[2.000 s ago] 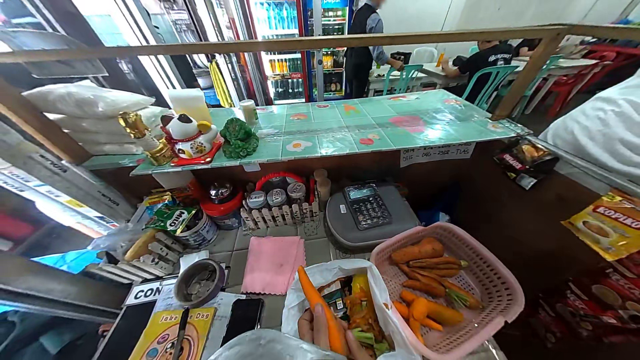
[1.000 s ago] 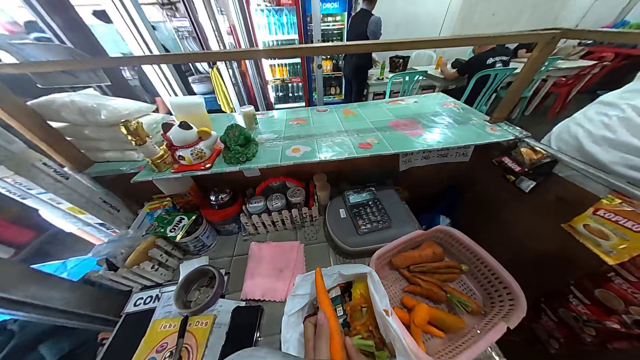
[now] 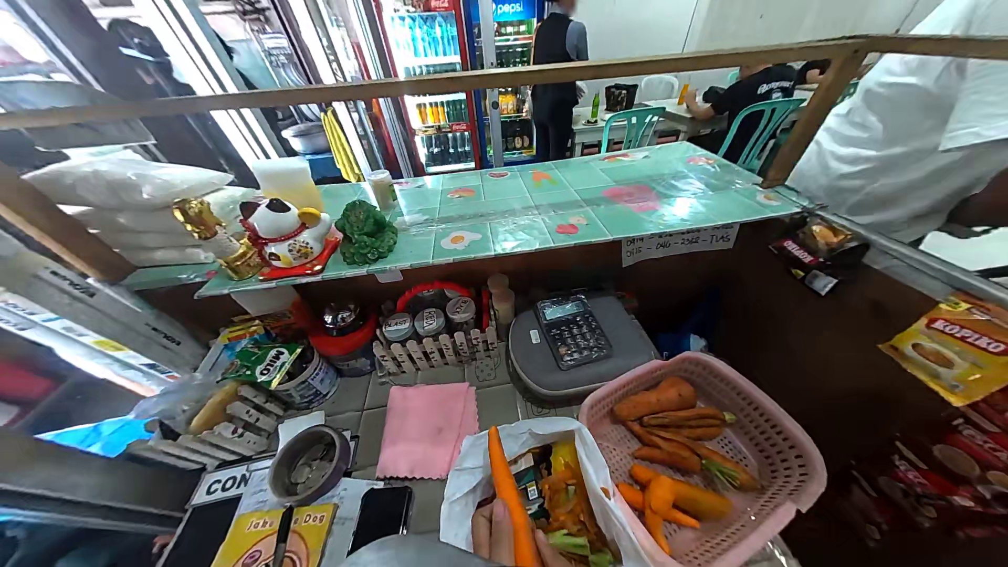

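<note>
At the bottom of the view, fingers of my left hand (image 3: 494, 526) grip a long orange carrot (image 3: 510, 496), its narrow tip pointing up. Another fingertip shows right of the carrot at the frame edge; whether it belongs to my right hand is unclear. The carrot is over the left side of an open white plastic bag (image 3: 466, 488), which holds orange peelings (image 3: 565, 500), green carrot tops (image 3: 568, 542) and printed wrappers. Against the bag's right side stands a pink plastic basket (image 3: 799, 465) with several carrots (image 3: 657, 400), some thin or forked.
Left of the bag lie a pink cloth (image 3: 428, 429), a dark phone (image 3: 381, 516) and a tape roll (image 3: 311, 465) with coins inside. Behind are a calculator (image 3: 572, 331) on a grey case and lidded jars (image 3: 429, 321). A tiled counter (image 3: 512, 228) and wooden rail (image 3: 441, 85) cross beyond.
The held carrot has turned more upright than two seconds ago. In the background, the person in a dark vest has moved from leaning at the table to standing more upright.
</note>
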